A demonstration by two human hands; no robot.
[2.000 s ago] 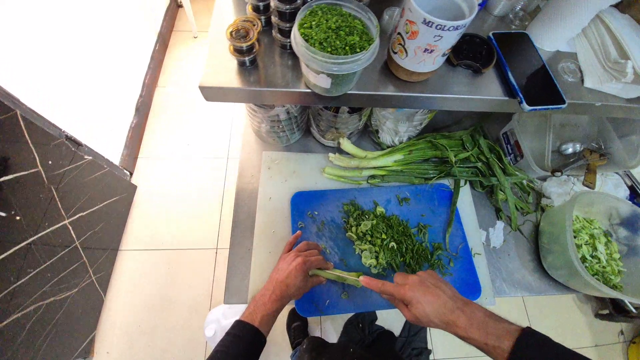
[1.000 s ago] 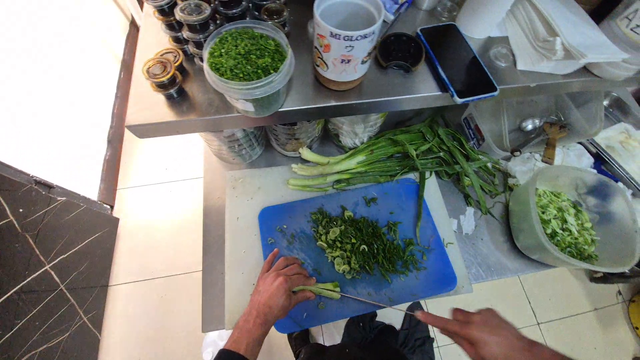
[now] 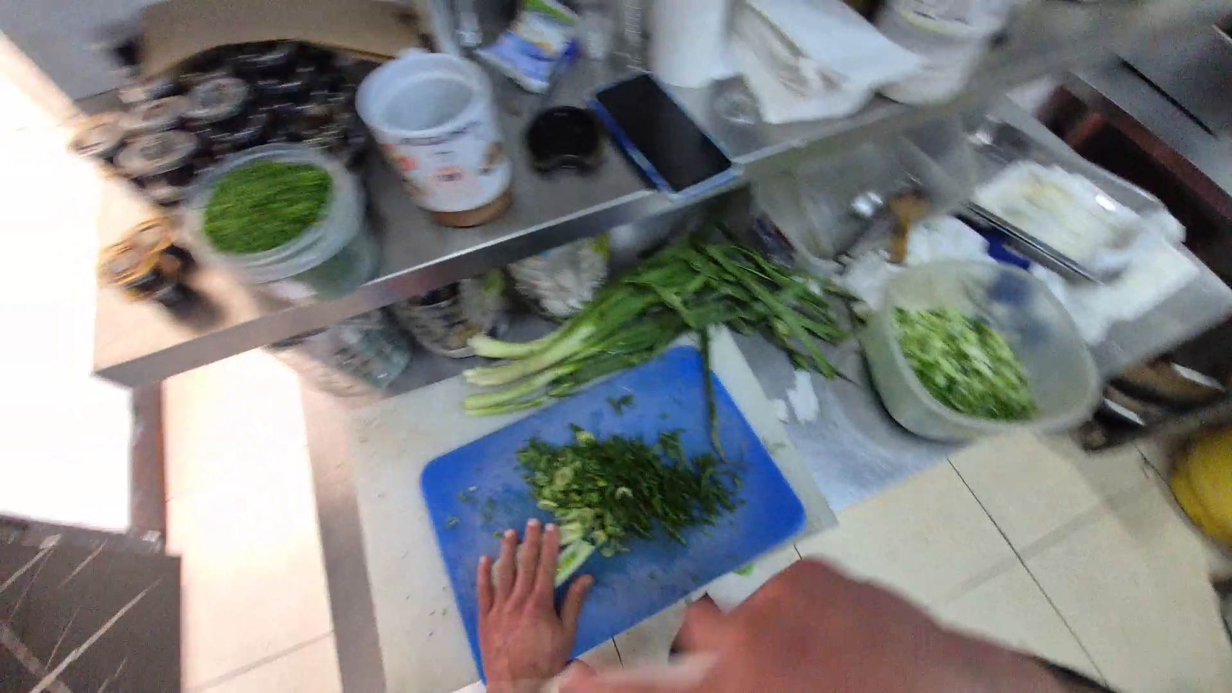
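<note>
My left hand [image 3: 525, 606] lies with its fingers stretched out on the blue cutting board [image 3: 674, 577], beside a short piece of green onion stalk [image 3: 575, 558]. Heaped in the middle of the board are chopped green onions [image 3: 626, 486]. My right hand [image 3: 799, 626], badly blurred, is closed at the bottom, close to the camera; a pale streak below it looks like the blade of the knife, whose handle is hidden. Behind the board lies a bunch of whole green onions [image 3: 654, 308].
A plastic tub of cut greens [image 3: 885, 385] stands at the right. On the steel shelf [image 3: 414, 269] above are a tub of finely chopped greens [image 3: 269, 207], a white printed tub [image 3: 443, 144], a phone [image 3: 664, 135] and several small lidded cups [image 3: 159, 154].
The fingers of my left hand, bent on the stalk earlier, are now stretched out flat. My right hand has come up nearer the camera. The view has turned.
</note>
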